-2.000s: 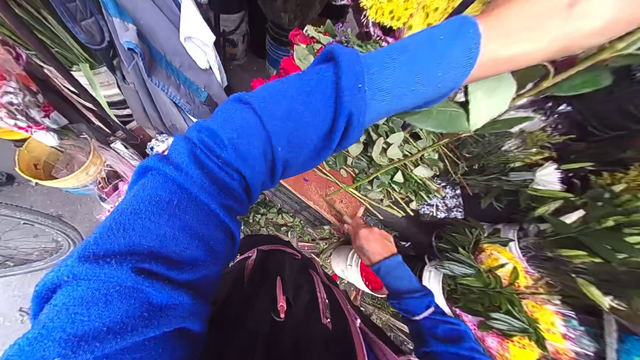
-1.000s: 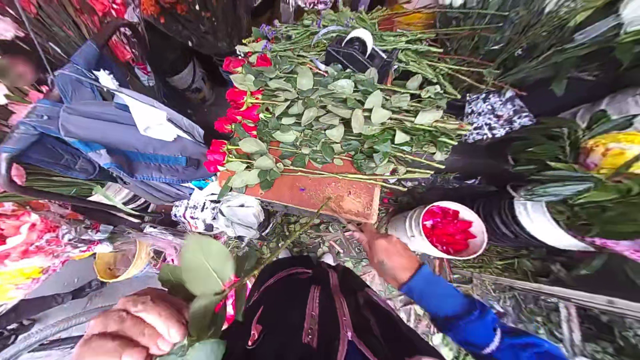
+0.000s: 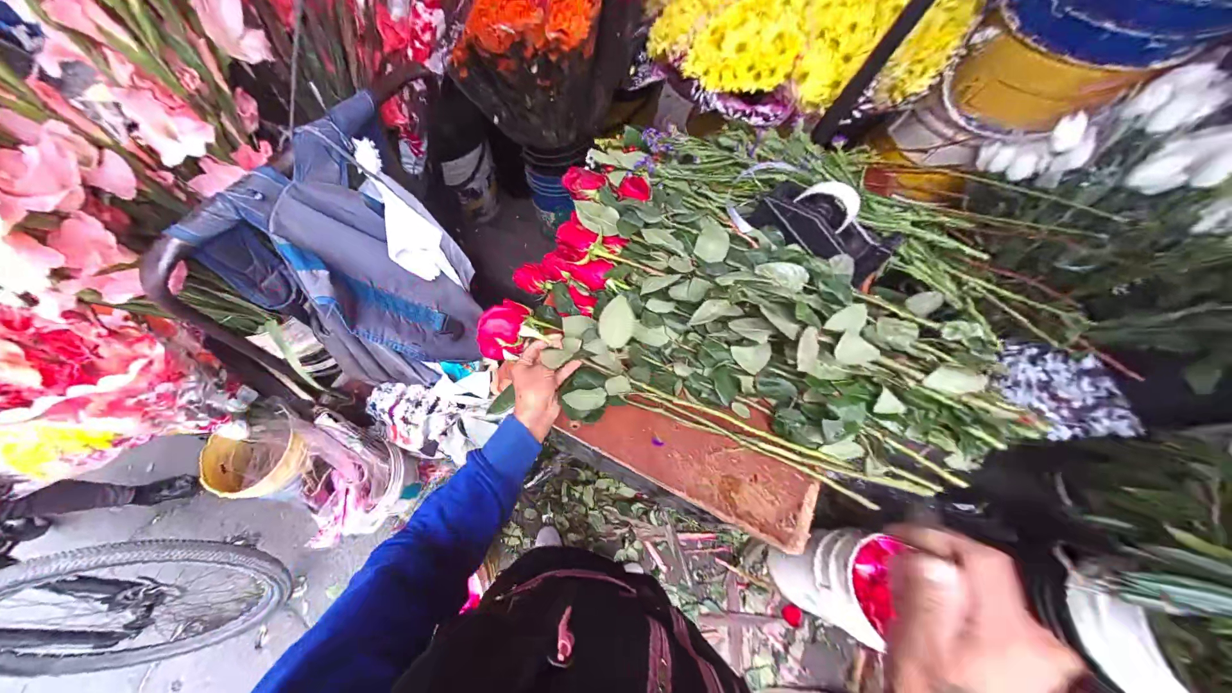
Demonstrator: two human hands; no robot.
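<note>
My left hand point(image 3: 537, 383) is at the near left edge of a pile of long-stemmed roses, its fingers around the stem just under a red rose point(image 3: 502, 329). The pile's leafy stems point(image 3: 751, 337) lie across a reddish-brown board point(image 3: 703, 462), blooms to the left, cut ends to the right. My right hand point(image 3: 972, 616) is blurred at the lower right, beside a white bucket point(image 3: 818, 577) of red petals point(image 3: 874, 582); whether it holds anything cannot be told. A black item with a white curved part point(image 3: 834, 200) rests on the stems at the back.
A blue-grey garment point(image 3: 356, 250) hangs over a cart handle at left. Below it are a yellow bucket point(image 3: 252, 464) and a bicycle wheel point(image 3: 135, 606). Pink gladioli point(image 3: 77, 192), orange flowers point(image 3: 529, 29) and yellow flowers point(image 3: 770, 48) stand around. Cut leaves point(image 3: 597, 510) litter the ground.
My left hand has moved from the lower left, where it held a leafy rose stem, up to the pile's bloom end. My right hand has left the board's near edge and moved right and down.
</note>
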